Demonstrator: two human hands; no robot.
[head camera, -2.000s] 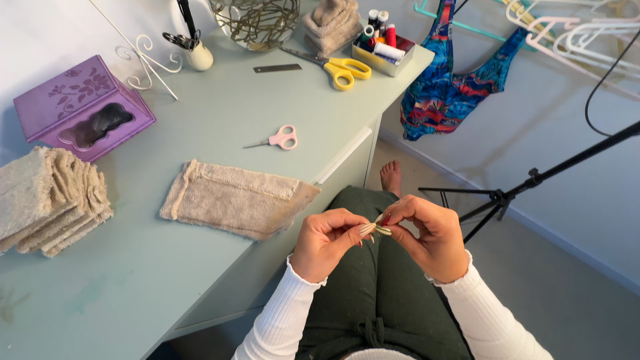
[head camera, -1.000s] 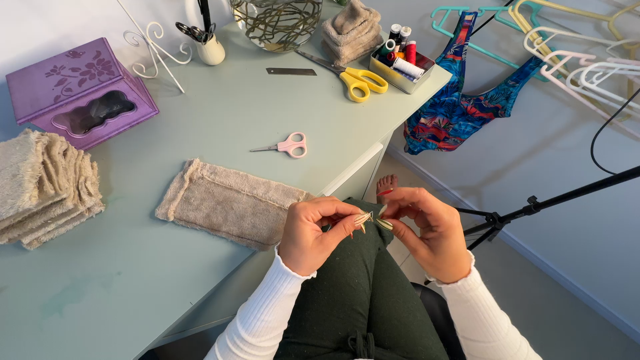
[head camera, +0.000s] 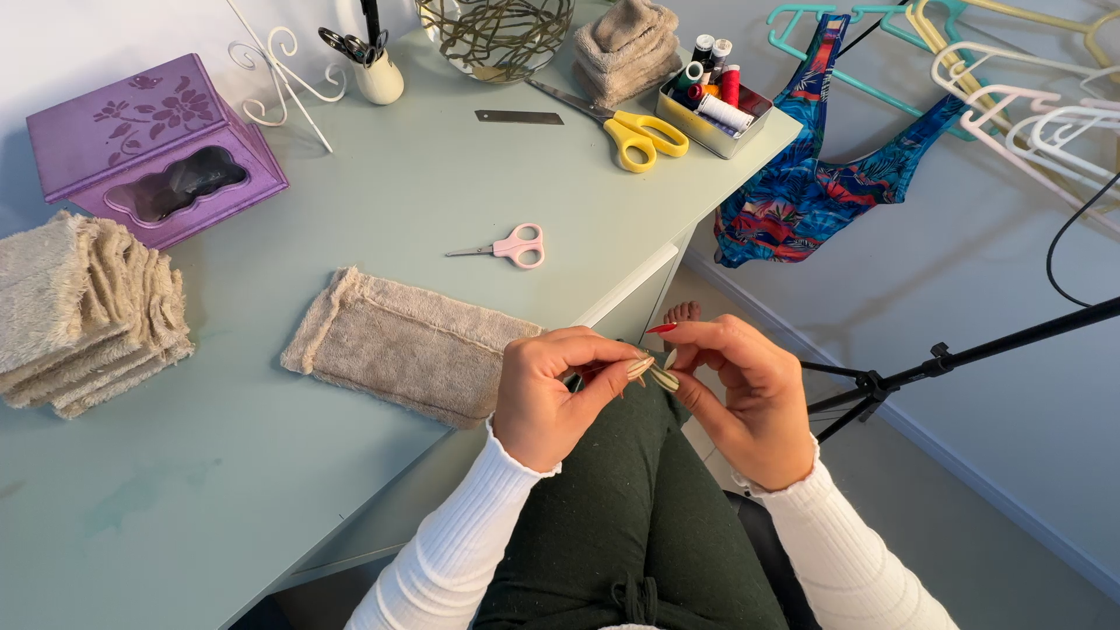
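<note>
My left hand (head camera: 569, 385) and my right hand (head camera: 744, 389) meet fingertip to fingertip above my lap, just off the desk's front edge. Between the left thumb and index finger is something very small and thin, too fine to identify. The right thumb and fingers pinch at the same spot; whether they grip anything cannot be told. A beige plush fabric piece (head camera: 411, 341), folded and seamed along its edges, lies on the desk beside my left hand. Farther back are small pink-handled scissors (head camera: 520, 246). A stack of similar beige fabric (head camera: 87, 315) sits at the far left.
Yellow-handled scissors (head camera: 643, 138), a flat metal blade (head camera: 519, 117) and a tin of thread spools (head camera: 748, 131) are toward the back. A purple box (head camera: 166, 149) stands at left. A black tripod (head camera: 927, 359), plastic hangers (head camera: 989, 61) and a patterned swimsuit (head camera: 787, 210) are at right.
My hands stay close together above my lap, with small shifts of the fingers. The right index finger is now raised more. The things on the desk have kept their places.
</note>
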